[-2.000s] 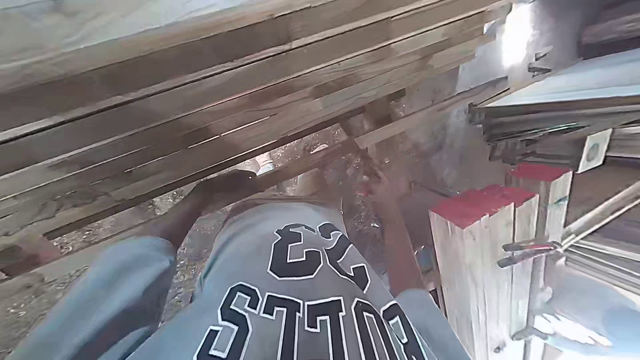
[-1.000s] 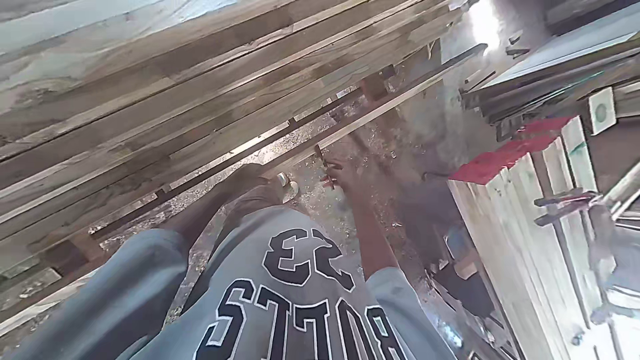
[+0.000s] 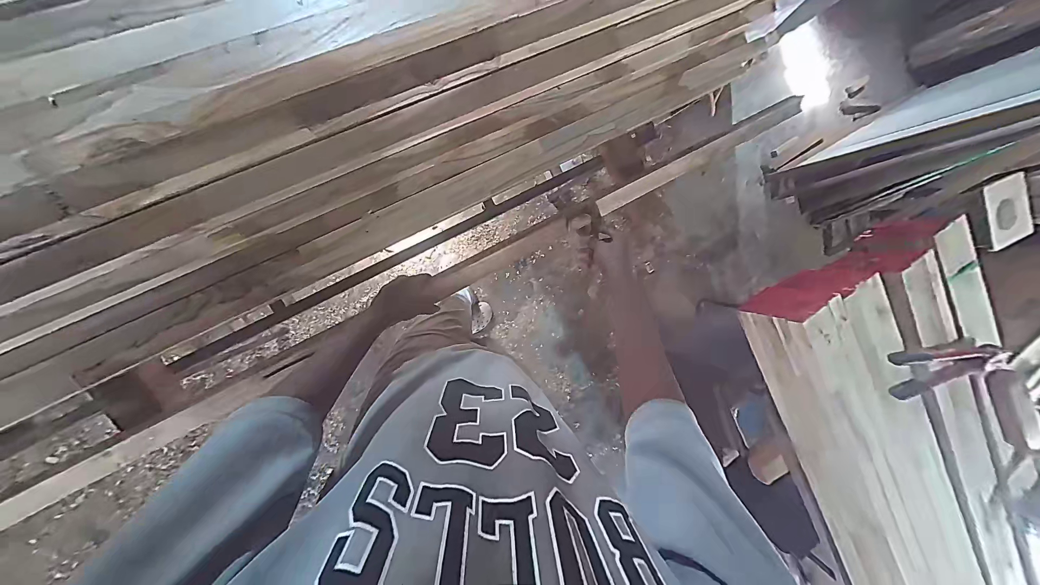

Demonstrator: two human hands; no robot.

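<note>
A long narrow wooden strip runs diagonally beside a large stack of boards, from lower left to upper right. My left hand is closed around it near the middle of the view. Farther along, my right hand is at the strip's near side, with its fingers bent. A small dark object shows at those fingers; blur hides what it is and whether the hand grips the strip too. The strip's far end reaches toward the bright patch at upper right.
Stacked long boards fill the upper left. At right stand boards with red-painted ends, with red-and-dark-handled tools beside them. A sheet-topped stack lies behind. Wood chips litter the ground by my shoe.
A second ago my right hand was apart from the strip, just below it; now it is up at the strip. My left hand stays on the strip.
</note>
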